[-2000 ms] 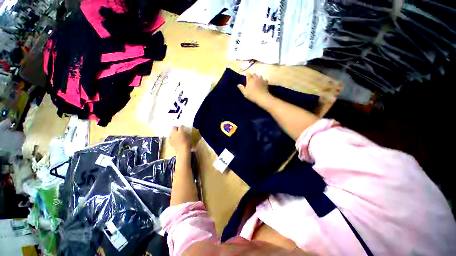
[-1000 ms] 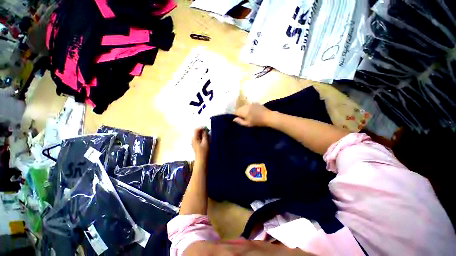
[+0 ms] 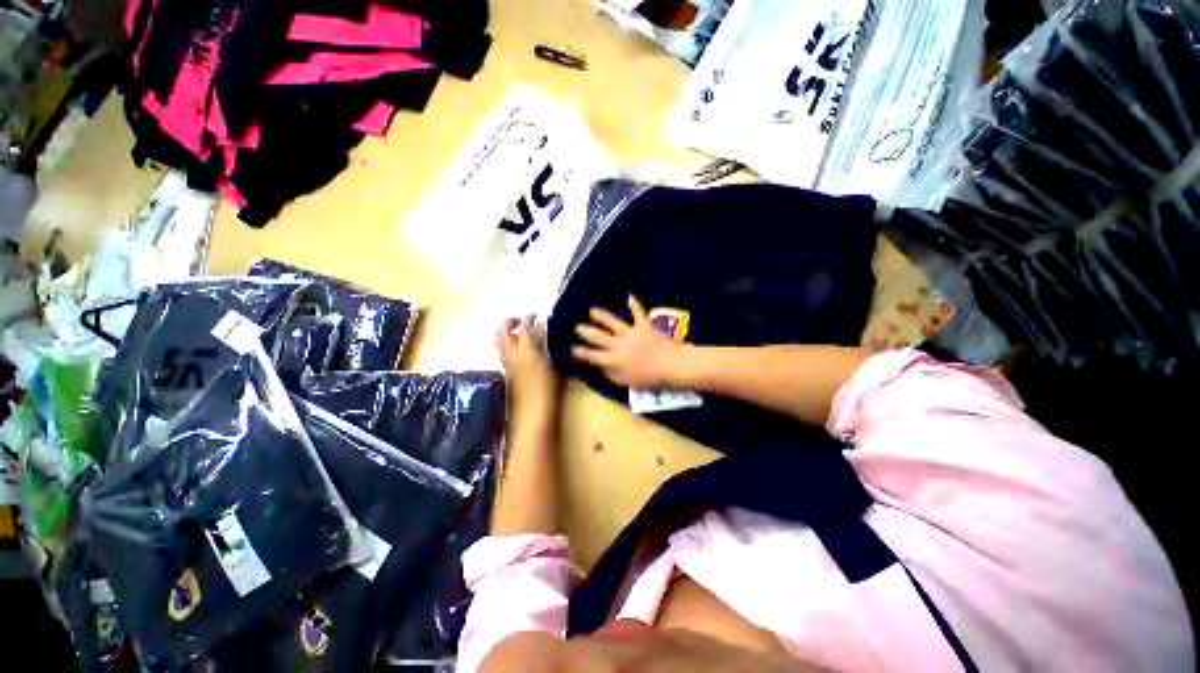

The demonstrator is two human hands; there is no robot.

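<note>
A folded navy garment (image 3: 776, 256) with a shield badge and a white tag lies on the table in front of me. Its left edge is inside a clear polybag (image 3: 480, 197) with black print, and looks greyer through the film. My left hand (image 3: 524, 348) is at the bag's near edge, left of the garment, with fingers bent on the film; the fingertips are small and unclear. My right hand (image 3: 625, 348) lies spread on the garment beside the badge, palm down, gripping nothing.
Bagged garments (image 3: 224, 460) lie in a loose pile at the left. A black-and-pink garment heap (image 3: 316, 66) is at the far left. Snips (image 3: 561, 57) lie on the far table. Empty polybags (image 3: 842, 99) are at the far right, beside a tied bundle (image 3: 1079, 197).
The garment's left edge has gone into the polybag. My right hand has let go of its upper edge, moved nearer me and spread flat. The badge now shows higher in view.
</note>
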